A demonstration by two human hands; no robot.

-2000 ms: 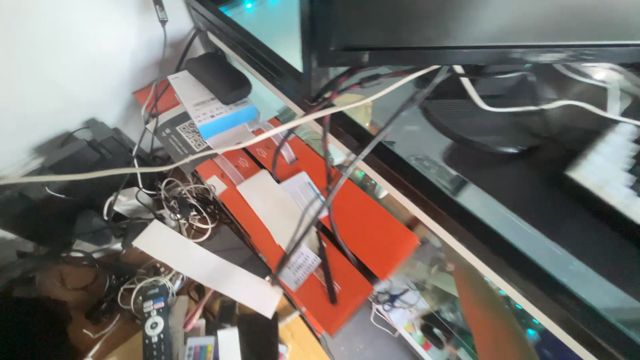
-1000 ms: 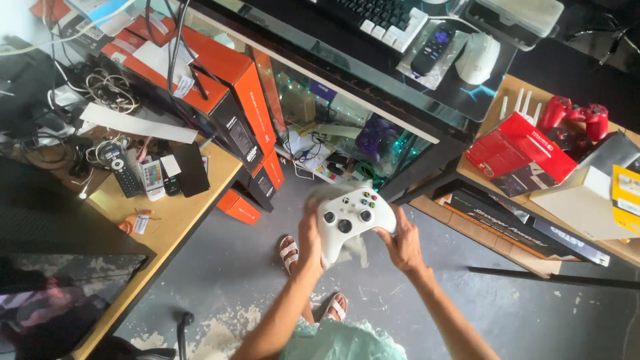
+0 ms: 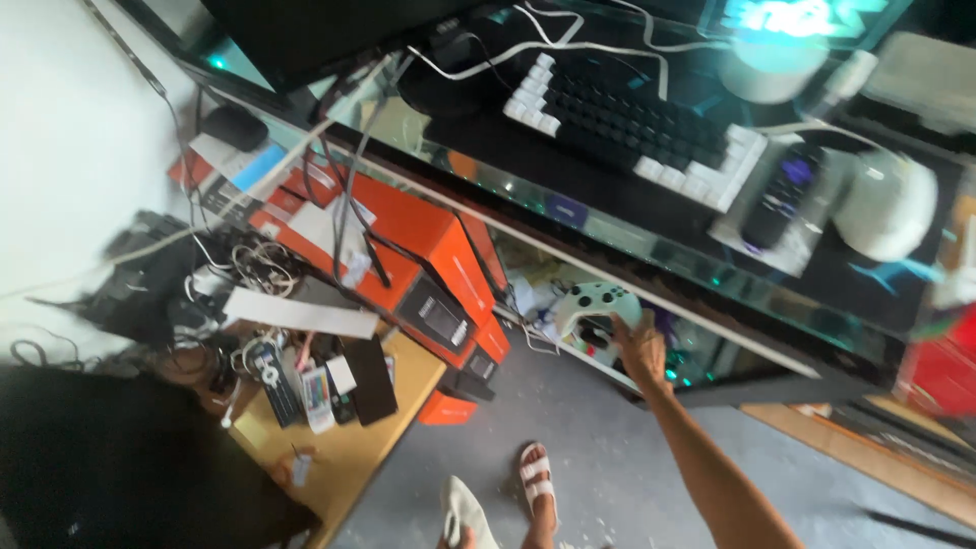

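Note:
My right hand (image 3: 642,347) reaches in below the desk's front edge, its fingers at the near right grip of a white game controller (image 3: 598,297). The controller is face up, above or against a cluttered lower shelf (image 3: 610,370); whether it rests there cannot be told. At the bottom edge a pale, cloth-like thing (image 3: 467,507) shows beside a bit of skin. That skin may belong to my left hand, but the frame cuts it off and its grip is unclear. A sandalled foot (image 3: 537,476) stands on the floor to its right.
Orange boxes (image 3: 412,221) stand left of the shelf. A wooden table (image 3: 366,457) carries remotes (image 3: 271,377) and tangled cables (image 3: 263,267). On the desk lie a black-and-white keyboard (image 3: 640,126), a dark remote (image 3: 784,194) and a white mouse (image 3: 888,202). Loose cables hang across the left.
A second ago both hands held the controller over the floor; now only my right hand shows on it, at the lower shelf under the desk. The view has shifted.

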